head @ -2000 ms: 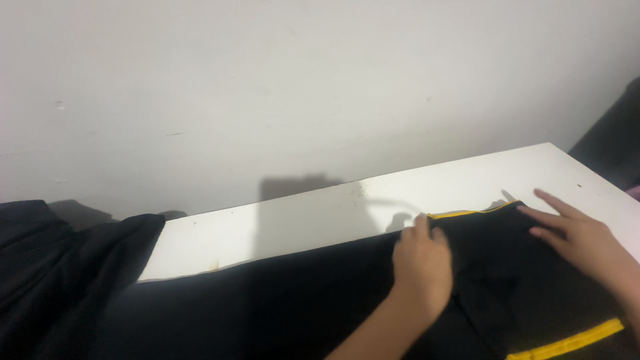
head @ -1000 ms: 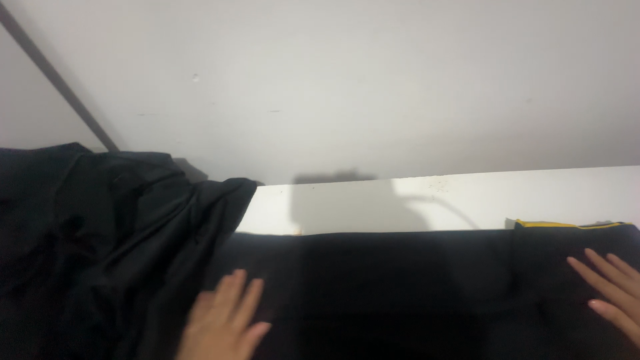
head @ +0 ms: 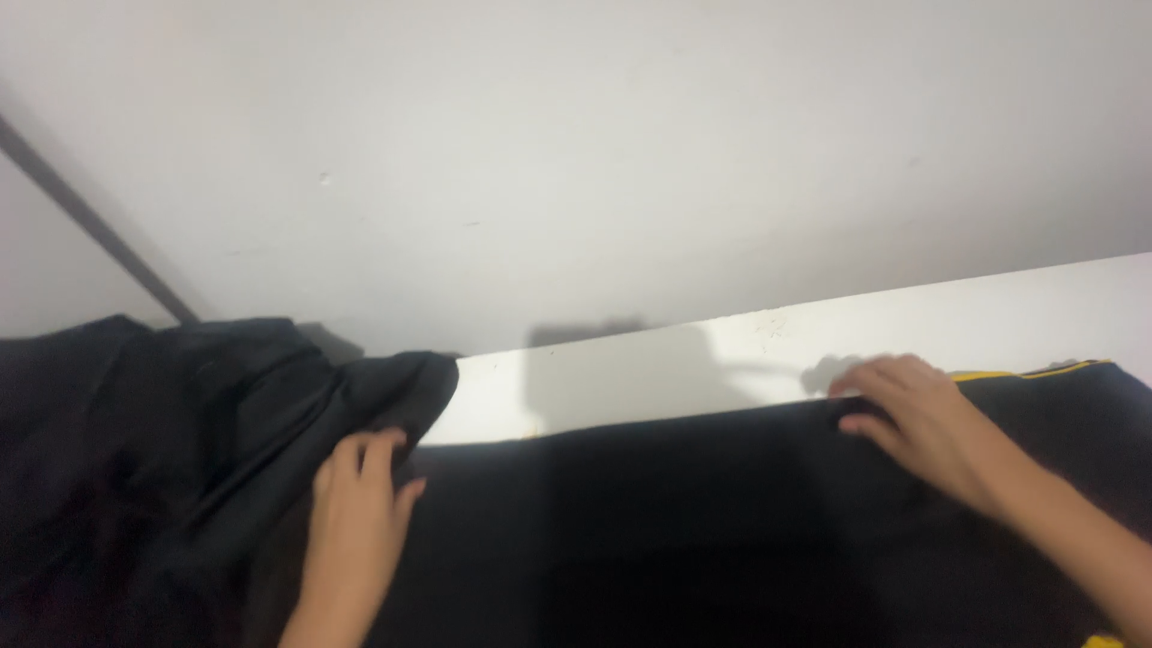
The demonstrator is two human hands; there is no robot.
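Observation:
Black fabric (head: 630, 522) lies flat along a white tabletop, its far edge running nearly straight. My left hand (head: 360, 504) rests on the fabric at the left, fingers apart, beside a bunched heap of black cloth (head: 207, 432). At the fabric's far edge, right of centre, is my right hand (head: 909, 423), thumb and fingers curled around the edge; whether it pinches the cloth is not clear. A yellow strip, probably a tape measure (head: 1017, 373), shows along the far edge right of that hand. Another yellow bit (head: 1103, 641) shows at the bottom right corner.
A pale wall (head: 630, 162) rises behind the white table (head: 972, 315), with a dark diagonal strip (head: 90, 216) on it at the left. Shadows fall across the bare strip of tabletop between wall and fabric.
Both hands were together near the yellow strip at the right; my left hand then moved left toward the heap. My right hand has since come to the fabric's far edge.

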